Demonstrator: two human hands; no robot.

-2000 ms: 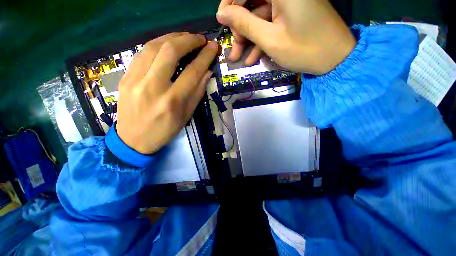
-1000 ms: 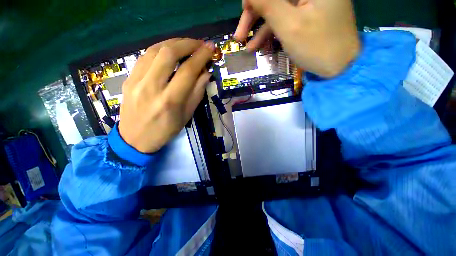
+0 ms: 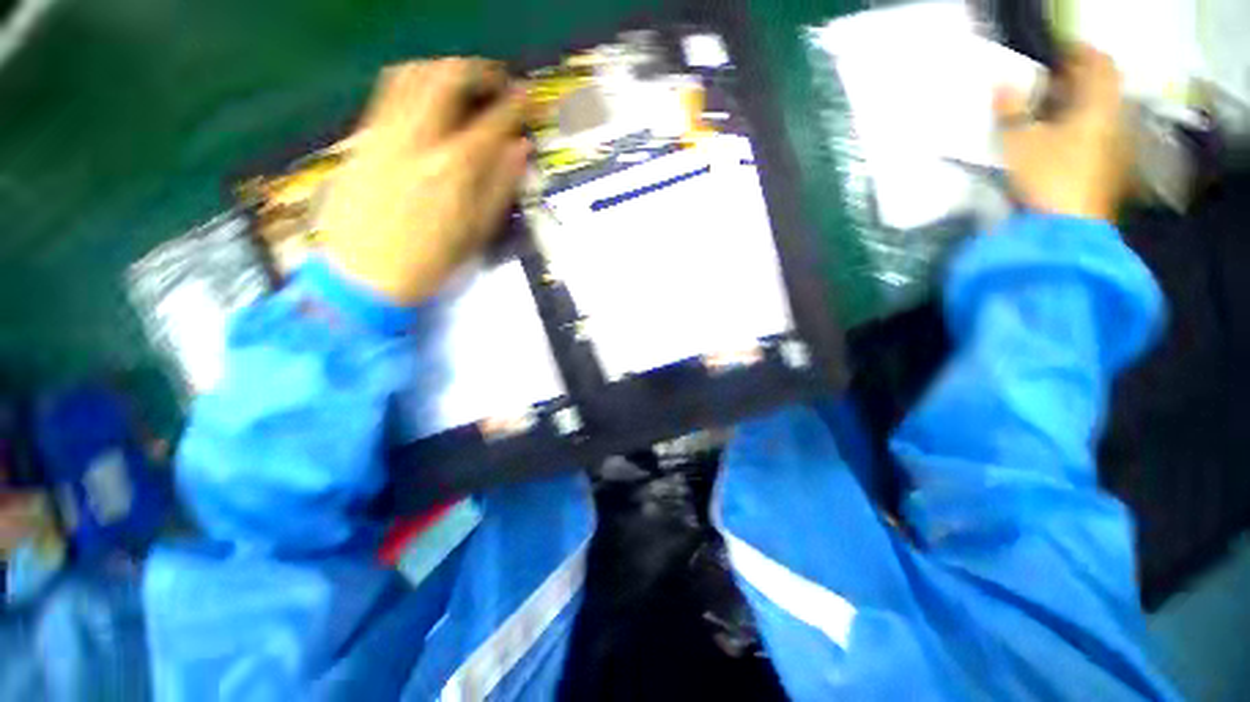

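Observation:
Two open tablet assemblies lie side by side on a black pad. The right tablet [image 3: 672, 261] shows its large white area and the yellow and silver circuit board at its far end. The left tablet [image 3: 494, 343] is partly covered by my left hand [image 3: 418, 185], which rests over its board end near the gap between the tablets. Its fingertips are blurred, and whether they hold anything cannot be told. My right hand [image 3: 1076, 137] is at the upper right, beside a white sheet; blur hides what is between its fingers.
A clear bag with a white sheet [image 3: 918, 110] lies right of the tablets. Another clear bag [image 3: 199, 302] lies at the left. Whitish papers [image 3: 1165, 48] are at the far right, black slabs [image 3: 1179, 370] below them. A blue box [image 3: 103, 466] stands at the left edge.
My right hand has moved from the right tablet's board to the papers at the upper right. The view has shifted right and blurred. My left hand stays over the tablets' far end.

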